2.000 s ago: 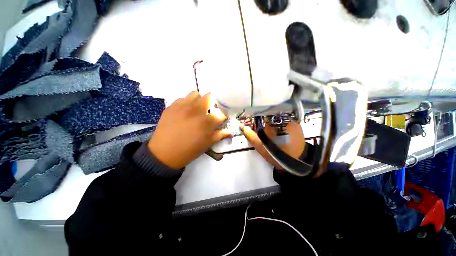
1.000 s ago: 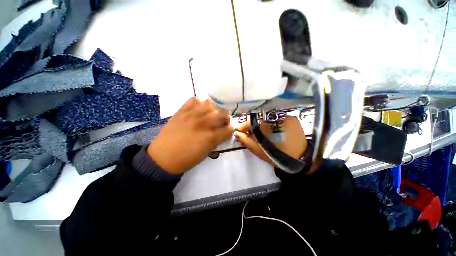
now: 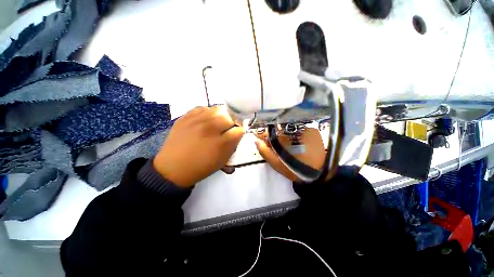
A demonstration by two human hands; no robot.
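Observation:
The white sewing machine head (image 3: 216, 48) fills the upper middle, with a dark thread (image 3: 255, 59) running down it. My left hand (image 3: 200, 143) is bent at the needle area, fingertips beside the small metal parts (image 3: 250, 130). My right hand (image 3: 298, 151) lies to the right of the needle area, partly behind a curved metal and clear guard (image 3: 355, 127); its index finger points at the needle area. The fingertips of both hands are close together. Whether they pinch the thread or another small thing cannot be seen.
A tangled pile of dark blue and grey denim strips (image 3: 116, 113) covers the table's left. A thin bent wire (image 3: 205, 84) stands behind my left hand. A black flat object (image 3: 403, 154) and a yellow item (image 3: 416, 130) lie at right. Blue crates (image 3: 460, 181) and a red item (image 3: 452, 219) are below right.
The view has shifted slightly. The fingertips of my two hands have moved a little apart since one second ago, and both hands stay at the needle area.

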